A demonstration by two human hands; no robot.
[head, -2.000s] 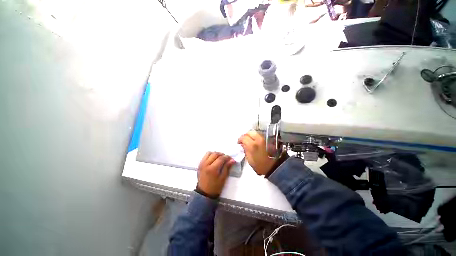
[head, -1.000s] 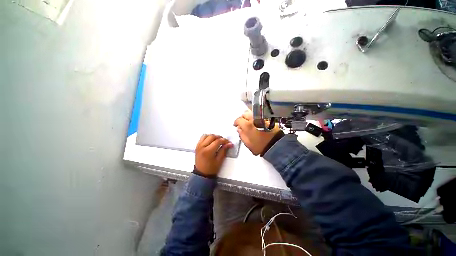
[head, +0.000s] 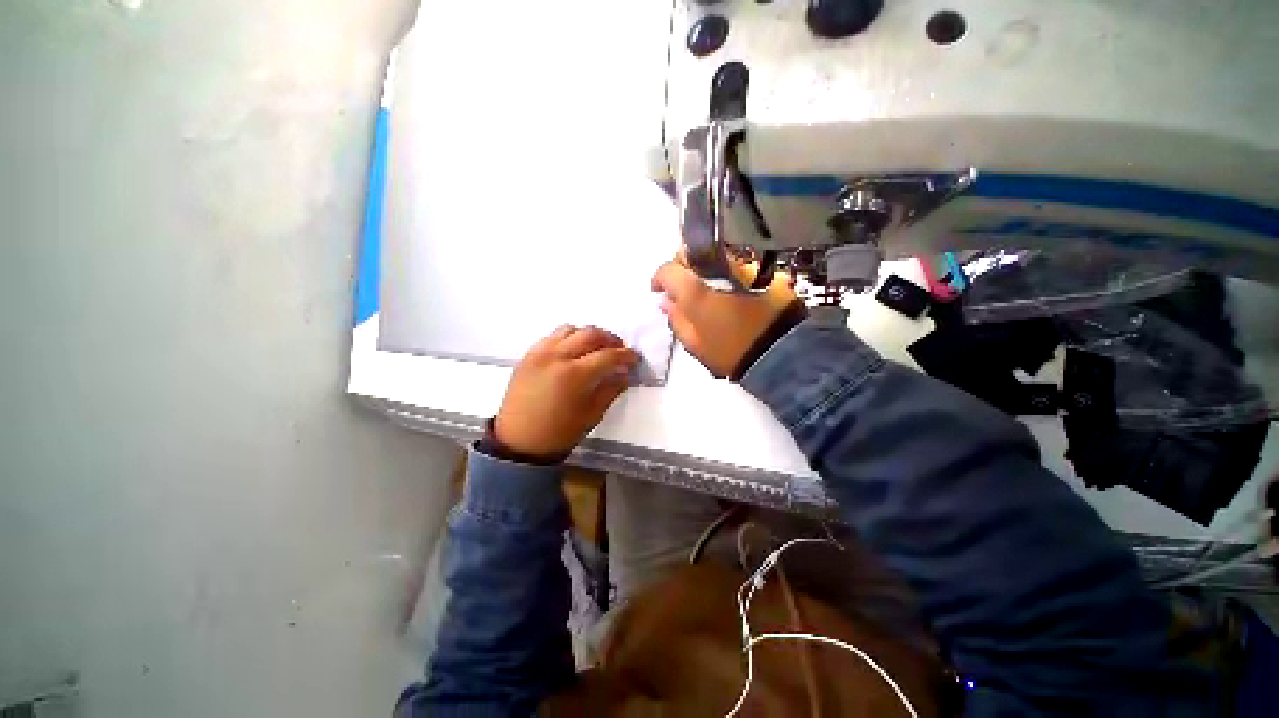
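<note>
A small pale grey fabric piece lies on the machine table, left of the needle area. My left hand pinches its left edge between thumb and fingers. My right hand is at its upper right edge, fingertips bent down on it, partly hidden under the shiny metal guard. The white sewing machine head with a blue stripe is above and right of my right hand. The needle and presser foot area is mostly hidden by my right hand and the guard.
Black fabric pieces lie right of the needle, partly under clear plastic. A small black label is beside the machine. A ruler-marked strip runs along the table's front edge. A white earphone cord hangs over my brown-covered lap.
The view has tilted down and closer, so the machine sits higher in the picture. My hands stay at the fabric piece; my left hand is slightly farther from my right.
</note>
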